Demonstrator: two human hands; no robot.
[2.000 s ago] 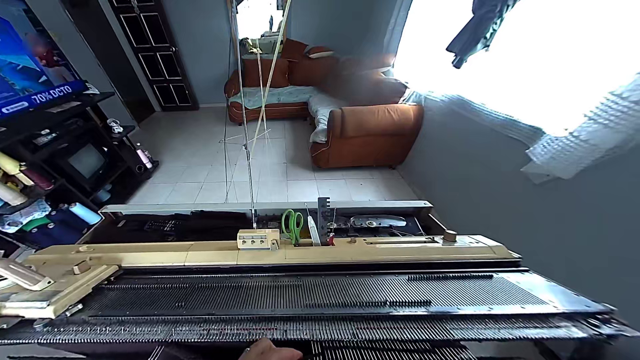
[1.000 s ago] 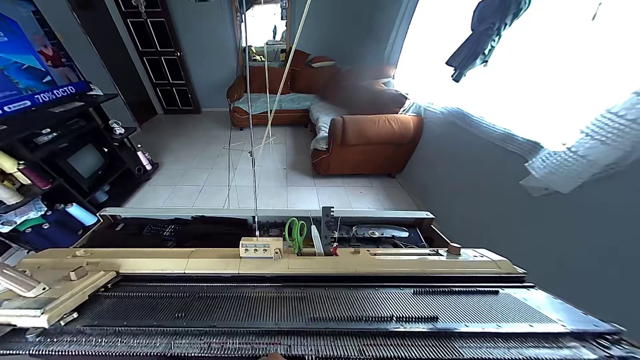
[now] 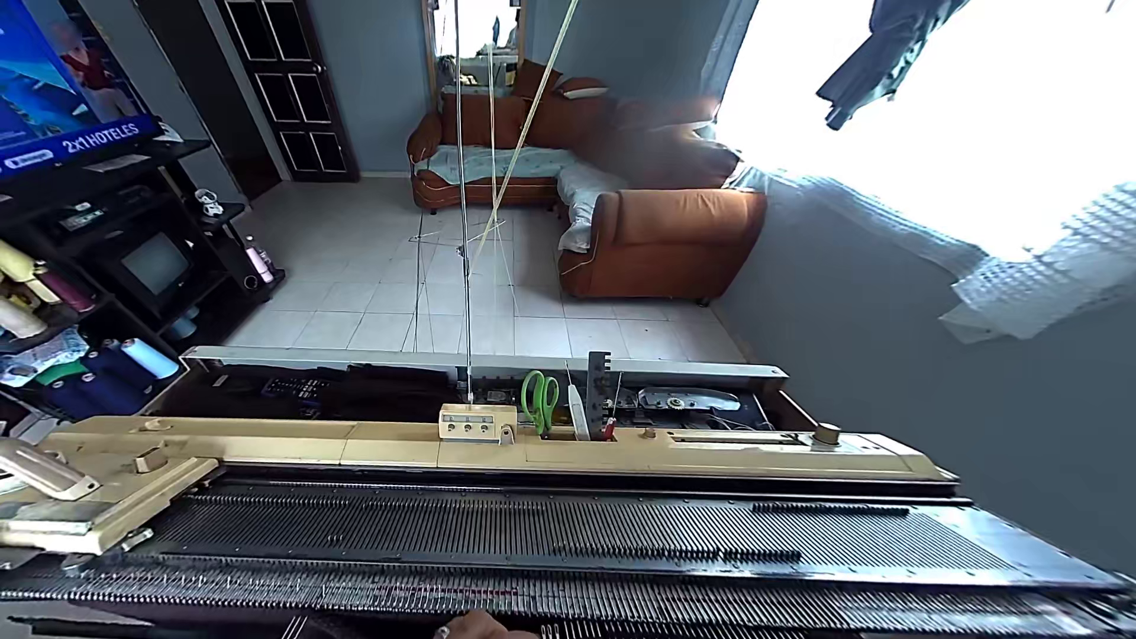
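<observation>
Only the top of one hand, seemingly my right hand, shows at the bottom edge, just below the front needle row. Its fingers are mostly cut off, so what it holds cannot be told. Before it lies a knitting machine with a long needle bed. The machine's carriage sits at the far left. Yarn strands run up from near the beige row counter. Green-handled scissors, a white-handled tool and a dark toothed comb stand in a slot behind the bed. My left hand is out of view.
Behind the machine is a tray with dark cloth and metal parts. A black shelf unit with yarn cones and a television stands left. A brown sofa is farther back, and a curtained window is on the right.
The hand at the bottom edge shows a little more than one second ago. The picture on the television has changed.
</observation>
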